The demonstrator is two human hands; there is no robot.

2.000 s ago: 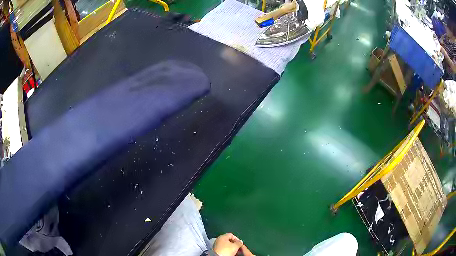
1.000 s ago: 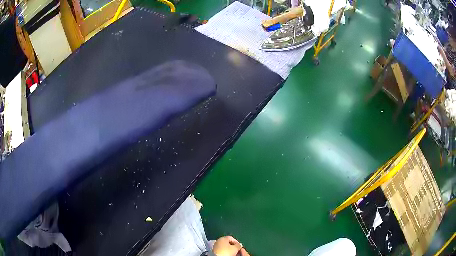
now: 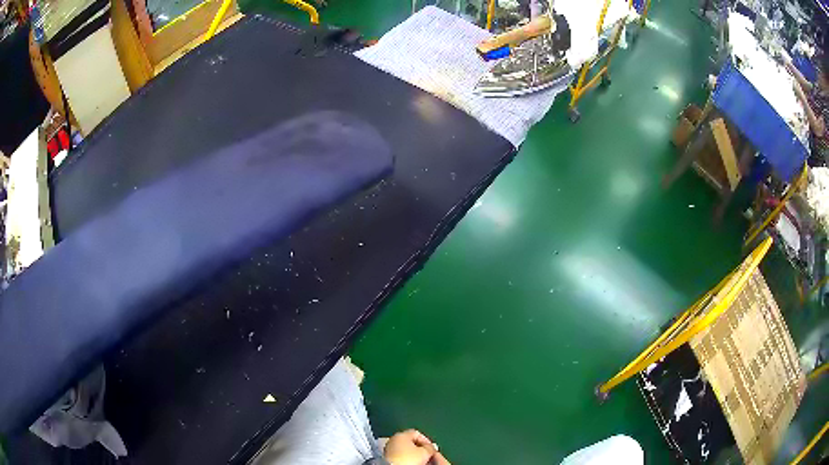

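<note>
My left hand (image 3: pixel 407 447) is small and cut off at the bottom edge, fingers bent together. Skin touching its right side may be my right hand (image 3: pixel 436 457); too little shows to be sure. Whether anything is between the fingertips is too small to tell. The long navy padded pressing arm (image 3: pixel 209 213) lies above the black pressing table (image 3: pixel 436 163), from lower left to the middle. A steam iron (image 3: pixel 525 68) with wooden handle and blue part stands on the pale striped rest cloth (image 3: pixel 418 45) at the table's far corner, with no hand on it.
A crumpled grey cloth (image 3: pixel 77 418) is under the pressing arm. A yellow-framed cart with a tan board (image 3: pixel 750 350) stands at right on the green floor (image 3: pixel 509 318). Behind are a blue-sided table (image 3: pixel 759 123) and another yellow-framed cart (image 3: pixel 591 68). Boards (image 3: pixel 91 77) stand at far left.
The view has shifted slightly, so the table and iron sit a little further right and lower. The visible fingers have moved slightly but stay together at the bottom edge.
</note>
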